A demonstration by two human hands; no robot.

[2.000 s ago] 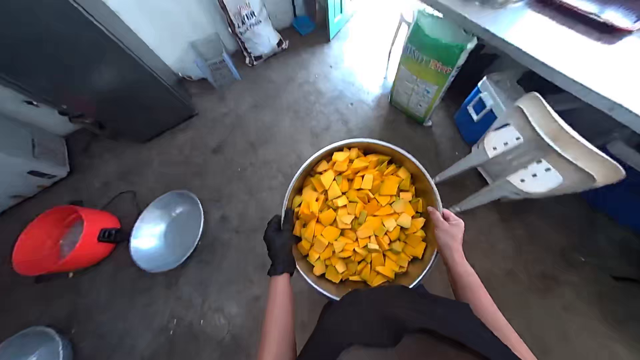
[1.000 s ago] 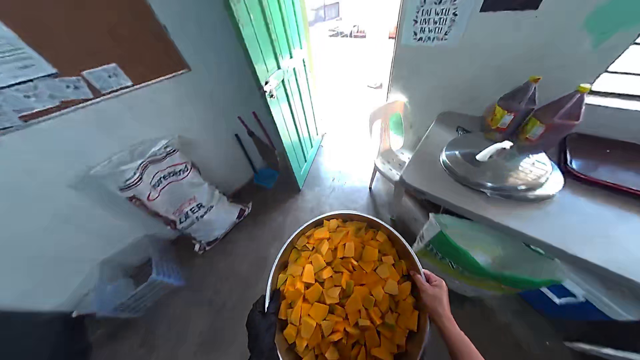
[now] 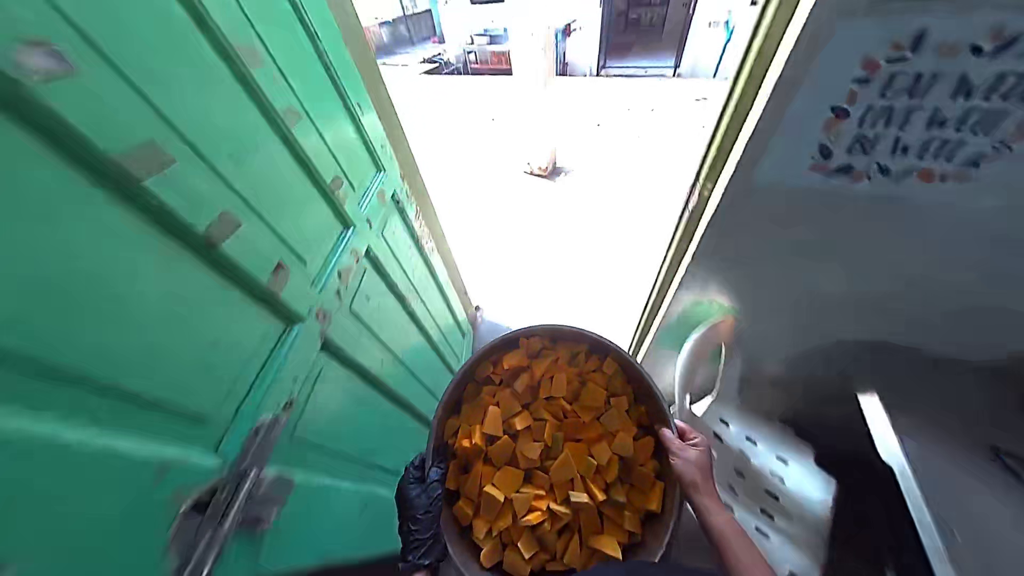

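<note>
A round metal basin [image 3: 676,512] full of cut orange squash pieces [image 3: 552,456] is held at the lower middle of the view. My left hand [image 3: 420,512], in a black glove, grips the basin's left rim. Bare, my right hand [image 3: 690,460] holds the right rim with the thumb over the edge. The fingers under the basin are hidden on both sides.
A green wooden door [image 3: 344,304] with a metal bolt [image 3: 232,504] stands open close on the left. Ahead is a bright doorway onto sunlit ground [image 3: 560,232]. A white plastic chair [image 3: 768,480] and a table edge [image 3: 904,480] are at the right.
The view has moved from the room's floor to the doorway, and the green door is now much nearer. Both hands have kept hold of the basin throughout.
</note>
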